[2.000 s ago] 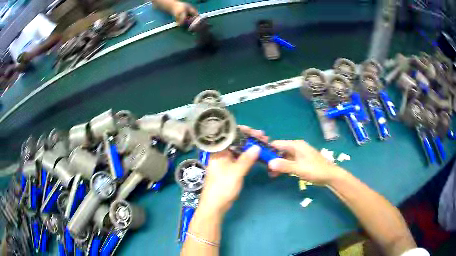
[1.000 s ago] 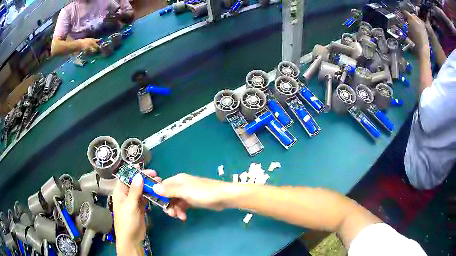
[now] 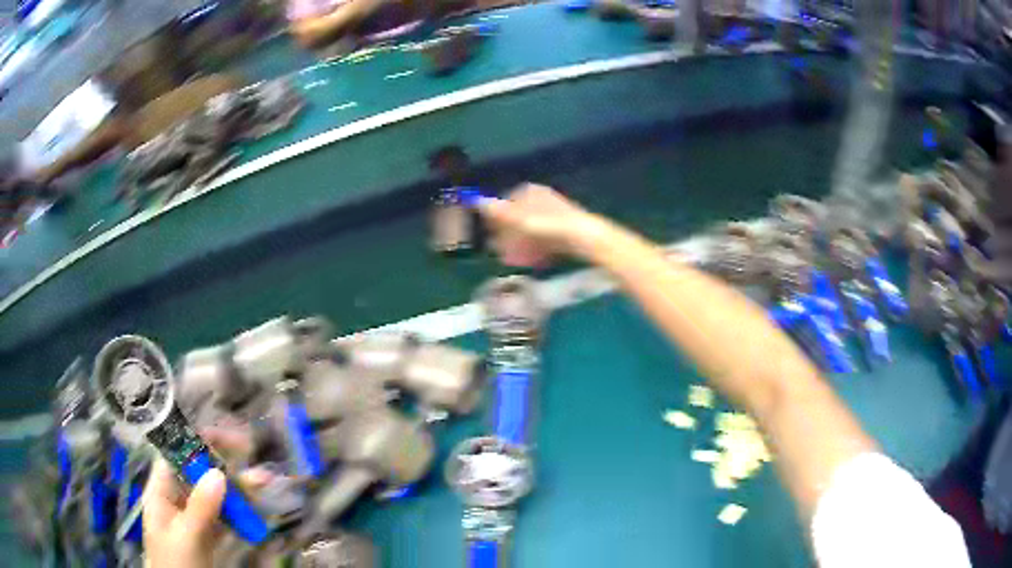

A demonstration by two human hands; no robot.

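My left hand (image 3: 191,505) is at the lower left, shut on a fan unit (image 3: 135,383) with its round grille up and a blue battery (image 3: 228,501) in the open handle. The dark green circuit board shows between them. My right hand (image 3: 533,225) reaches over the conveyor belt (image 3: 366,261) and is blurred. Its fingers are at the blue battery of another fan unit (image 3: 453,225) on the belt. Whether they grip it is not clear.
Fan units are heaped at left (image 3: 377,444). Two fan units (image 3: 488,472) stand in a column at centre. Pale adhesive pads (image 3: 735,449) lie on the bench (image 3: 621,477). More units (image 3: 827,316) are at right. A person's arm (image 3: 333,20) shows across the belt.
My right hand has left the handle of the held unit and moved out over the belt. My left hand has moved left with its unit. The view has swung left and is blurred.
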